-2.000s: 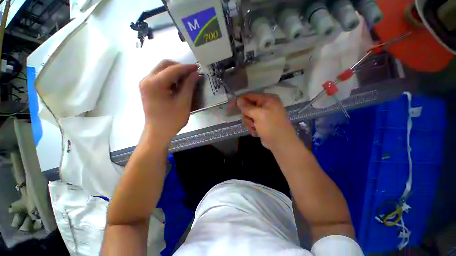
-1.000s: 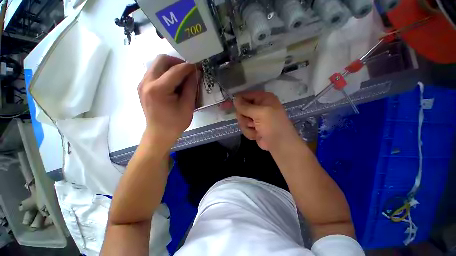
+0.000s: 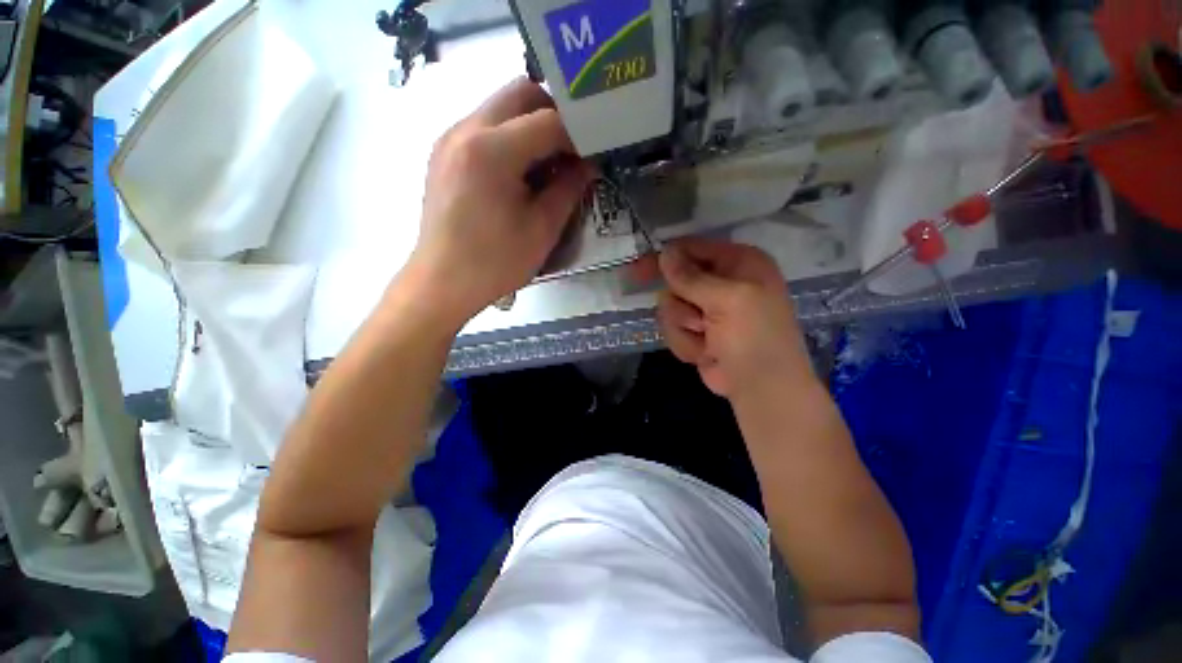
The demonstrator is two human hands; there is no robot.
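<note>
The white overlock machine (image 3: 603, 71) with its purple-green label stands at the top centre. My left hand (image 3: 499, 188) is at the left side of the needle area, fingers bent together against the machine; whether anything is between its fingertips is hidden. My right hand (image 3: 729, 308) is just right of and below the presser foot area (image 3: 605, 207). Its thumb and finger pinch a thin silvery tool, likely tweezers (image 3: 644, 235), whose tip points up toward the needle area. The needle itself is too small to make out.
Grey tension knobs (image 3: 866, 58) line the machine front. A red-clipped rod (image 3: 926, 241) slants at the right. White garment panels (image 3: 233, 143) lie on the left and hang over the table edge. A blue crate (image 3: 1037, 440) with white tape is at right, a grey bin (image 3: 97, 563) at left.
The camera view has shifted, so the machine sits further right. My left hand has moved up closer beside the machine head. My right hand keeps its pinch near the presser foot.
</note>
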